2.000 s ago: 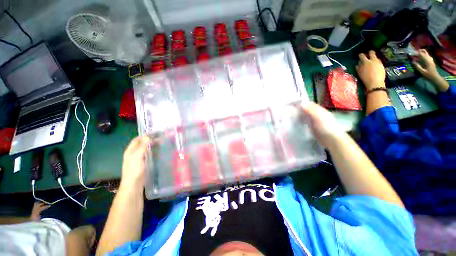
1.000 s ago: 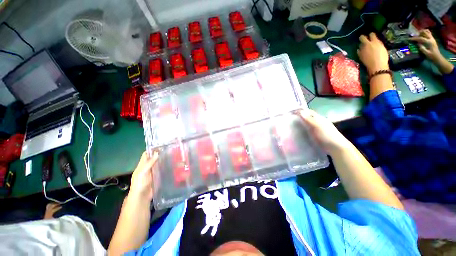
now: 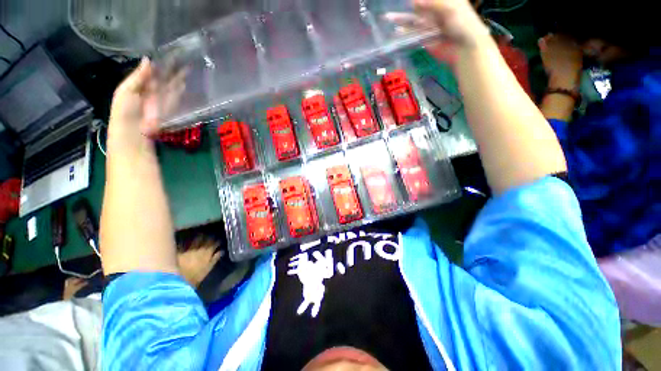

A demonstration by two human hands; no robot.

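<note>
My left hand [image 3: 148, 98] and my right hand [image 3: 446, 29] grip the two ends of a clear plastic tray [image 3: 268, 61], which is raised and tilted towards the back. The fingers of both hands are blurred. Below and nearer to me, another clear tray [image 3: 451, 190] lies at the bench's front edge. It holds red phones [image 3: 317, 122] in two rows, one per pocket, backs upward. Glare hides part of the near row's right end. The raised tray covers most of the back of the bench.
A laptop [image 3: 54, 138] stands at the left, with two dark handsets [image 3: 84, 217] on cables near it. Red phones [image 3: 192, 138] stand left of the tray. Scissors [image 3: 440, 119] lie right of it. Another person's hand [image 3: 199, 261] is below the bench edge. A neighbour's arm [image 3: 562, 80] is at right.
Both my hands have moved up and away from me with the clear tray. The tray of red phones now shows uncovered near my chest. Another person's hand has appeared at lower left.
</note>
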